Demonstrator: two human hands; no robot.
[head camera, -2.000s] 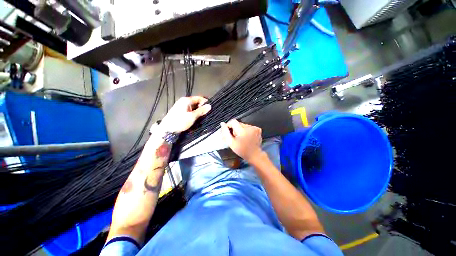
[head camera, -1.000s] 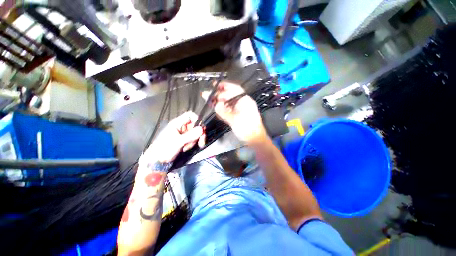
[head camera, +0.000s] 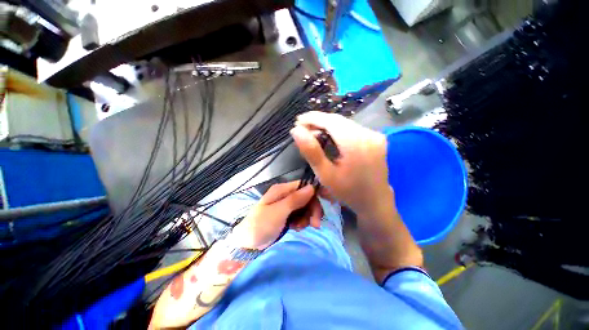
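Long thin black cables (head camera: 226, 153) lie in a bundle across the grey metal table, with silver connector ends (head camera: 323, 97) fanned at the right. My left hand (head camera: 284, 209) is low over my lap, its fingers closed on a few black cables. My right hand (head camera: 349, 155) is just above and right of it, closed around dark cable parts; the fingers partly hide them. A silver loading bar (head camera: 223, 68) lies at the back of the table by the mould, with several cables running from it towards me.
The press head (head camera: 174, 32) spans the back. A blue tray (head camera: 361, 58) is right of the table. A blue bucket (head camera: 426, 187) stands at my right, and a dense hanging cable bundle (head camera: 529, 142) is beyond it. A grey support rail (head camera: 51, 209) is at left.
Both hands have moved from above the table down towards my lap, bringing cables with them. The view has shifted, so the table and bucket appear further left.
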